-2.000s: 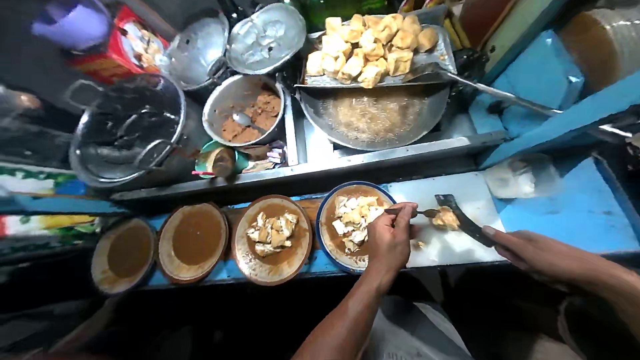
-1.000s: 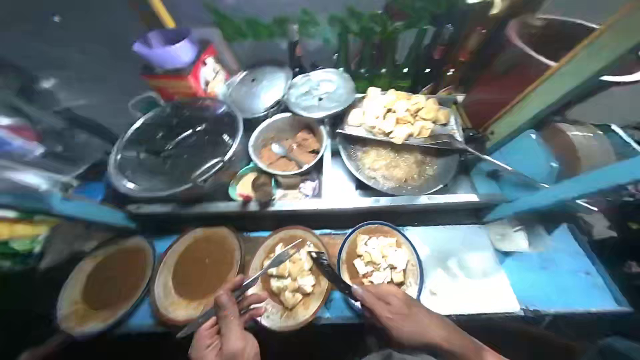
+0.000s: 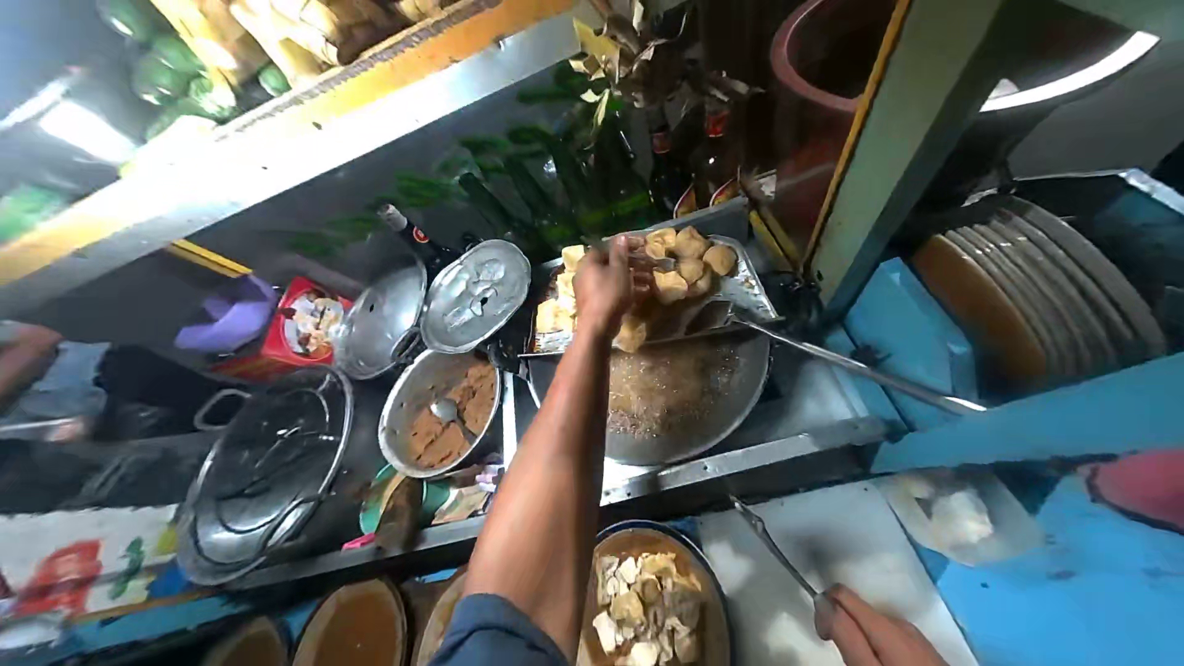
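Observation:
My left hand [image 3: 606, 277] reaches over the metal tray [image 3: 754, 296] of fried tofu pieces [image 3: 689, 245]; its fingers are among the pieces, and what they hold is unclear. Below the tray, a wok [image 3: 684, 407] holds bubbling oil. At the lower right my right hand [image 3: 865, 629] grips a slim metal utensil [image 3: 782, 555], its tip pointing up and left over a white board [image 3: 795, 518]. Left of that hand, a blue-rimmed plate [image 3: 721, 601] holds cut pieces on brown sauce. My left forearm partly covers the plate beside it.
A long-handled metal tool [image 3: 860, 370] extends right from the tray. Left of the wok are a pot of brown paste [image 3: 444, 416], metal lids [image 3: 476, 296] and a large pot [image 3: 268, 472]. Stacked plates [image 3: 1027, 287] stand right. A plastic bag [image 3: 962, 518] lies beside the board. A person [image 3: 46, 370] is far left.
My left hand has moved from the plates to the tofu tray. My right hand has moved away from the plates to the right. The view has swung and tilted.

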